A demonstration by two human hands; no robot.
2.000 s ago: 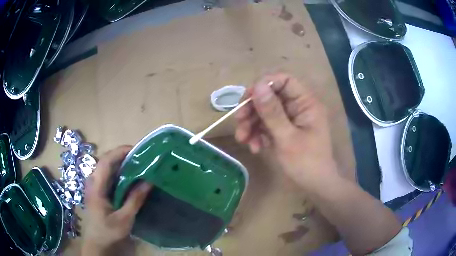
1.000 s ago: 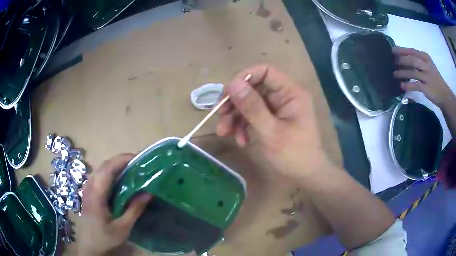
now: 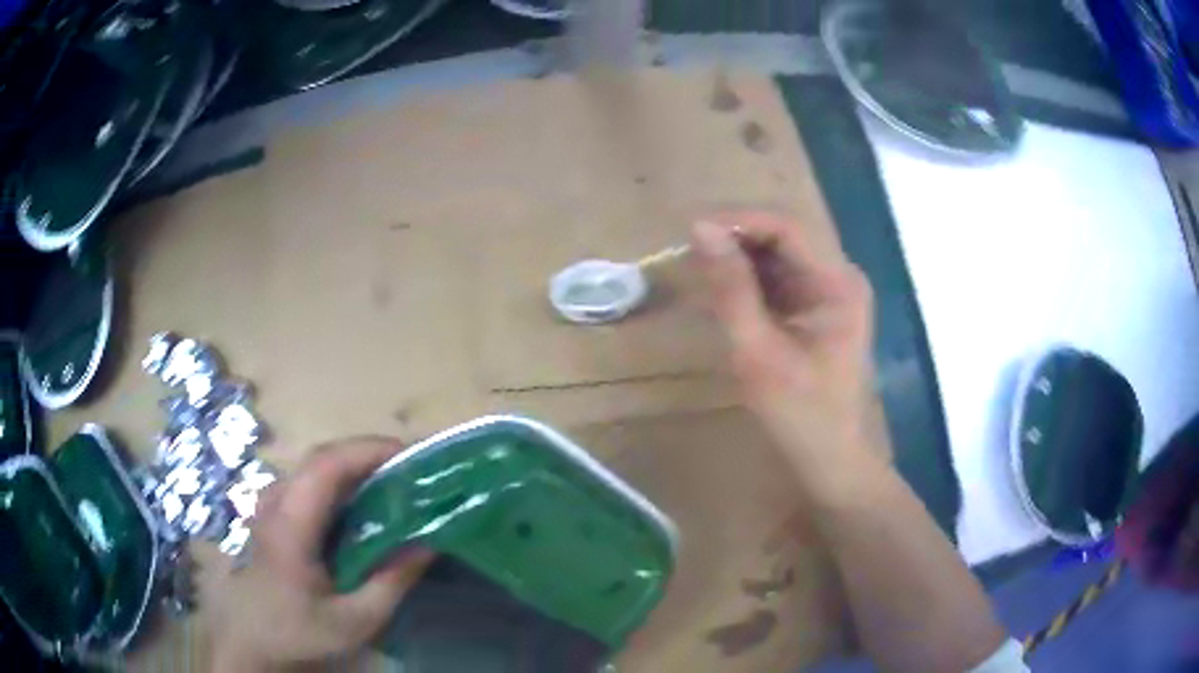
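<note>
My left hand (image 3: pixel 322 565) grips the left side of a glossy green cover (image 3: pixel 565 519) with a silver-white rim, tilted over the cardboard, its lower part cut off by the bottom edge. My right hand (image 3: pixel 796 322) holds a thin swab (image 3: pixel 664 255) between thumb and fingers. The swab's far end is at the right rim of a small white oval dish (image 3: pixel 596 292); its tip is too blurred to make out. A pile of shiny silver fittings (image 3: pixel 204 447) lies left of my left hand.
Brown cardboard (image 3: pixel 434 289) lies under the work. Green covers stand or lean at the far left (image 3: pixel 86 145) and lower left (image 3: pixel 105 526). One cover (image 3: pixel 1078 444) lies on the white sheet (image 3: pixel 947 289), another (image 3: pixel 920 72) at its top. A blurred dark pink shape (image 3: pixel 1170 513) is at the right edge.
The swab has left the held cover's rim and moved up to the dish. One cover is gone from the white sheet, and another person's hand that was on it is out of view.
</note>
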